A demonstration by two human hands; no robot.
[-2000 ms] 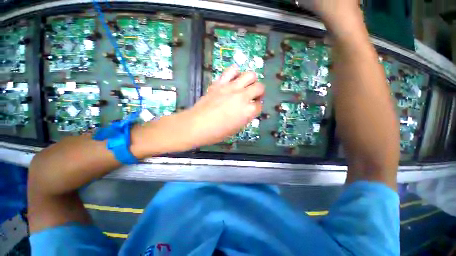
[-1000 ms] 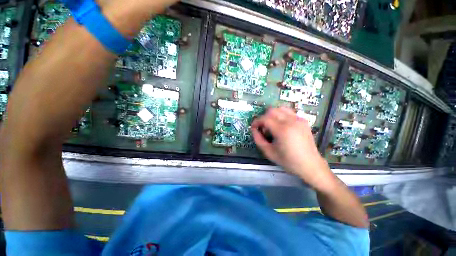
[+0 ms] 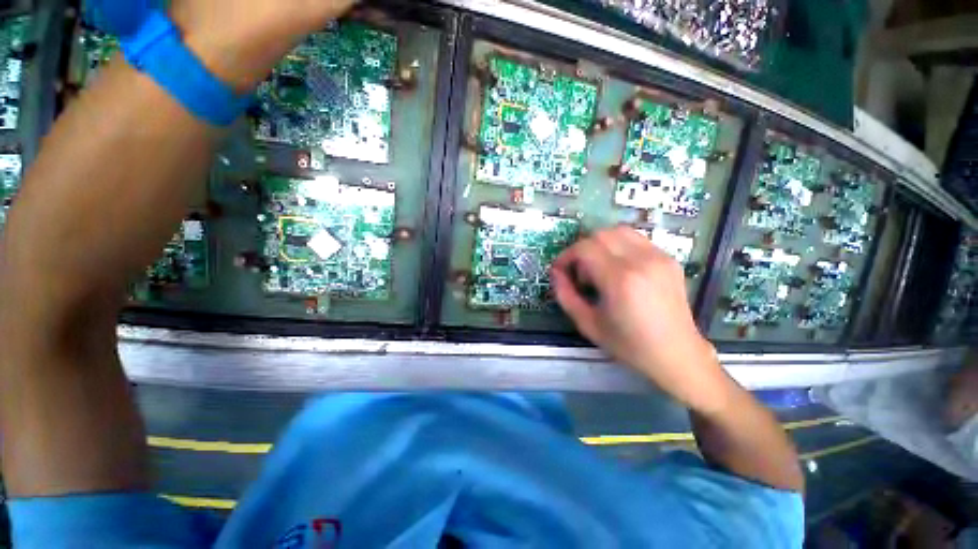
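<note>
My right hand [image 3: 633,292] is over the lower boards of the middle carrier, its fingertips curled down at the right edge of the lower left green circuit board [image 3: 515,257]. A dark spot shows between thumb and fingers; whether it is a part or shadow I cannot tell. The hand partly covers the lower right board [image 3: 673,247]. My left hand [image 3: 268,27] is at the top edge, its fingers cut off. A blue wrist strap [image 3: 177,67] is on that wrist. The upper left board [image 3: 542,123] lies uncovered.
Carriers with more boards lie left [image 3: 327,241] and right [image 3: 788,193]. The near metal rail [image 3: 429,365] and far rail [image 3: 633,67] border them. Beyond is a pile of small shiny parts [image 3: 719,27] on a green shelf [image 3: 820,86]. Part of another person [image 3: 960,402] shows at right.
My left hand has left the middle carrier for the top edge. My right hand has come down from the far side onto the boards. Since one second ago, the boards appear slightly further right.
</note>
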